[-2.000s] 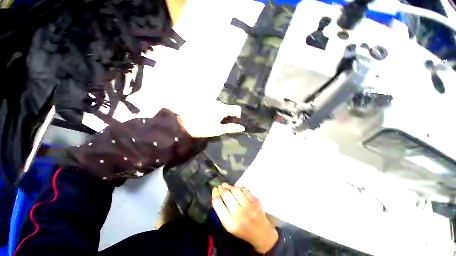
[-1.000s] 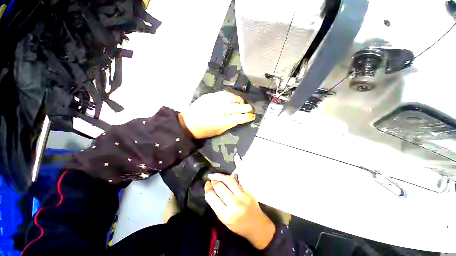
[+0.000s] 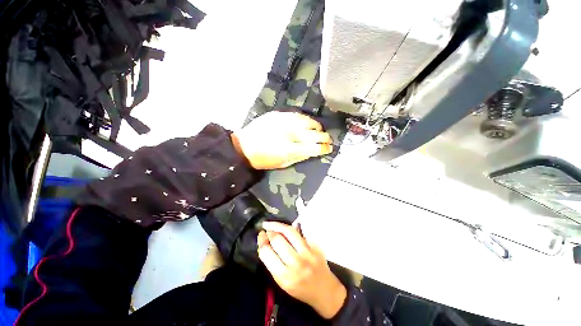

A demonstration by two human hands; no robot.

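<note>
The camouflage panel [image 3: 288, 184] runs from the lap up across the white table and past the left side of the sewing machine head [image 3: 376, 54]. The presser foot and needle area [image 3: 358, 126] is at the panel's right edge. My left hand [image 3: 285, 140] lies flat on the panel just left of the needle, fingers pointing right. My right hand [image 3: 298, 262] is at the near edge of the table with fingers curled on the panel's right edge, thumb and fingertips close together. What lies under both hands is hidden.
A heap of black webbing tabs [image 3: 95, 70] is at the upper left. Thread snips [image 3: 490, 242] lie on the white table [image 3: 395, 235] at the right. A blue bin [image 3: 16, 255] is at the lower left. A grey curved guard [image 3: 471, 83] is beside the needle.
The view has shifted towards the machine since the oldest frame. My left hand has gone from spread fingers to lying flat. My right hand has moved slightly up along the panel's edge.
</note>
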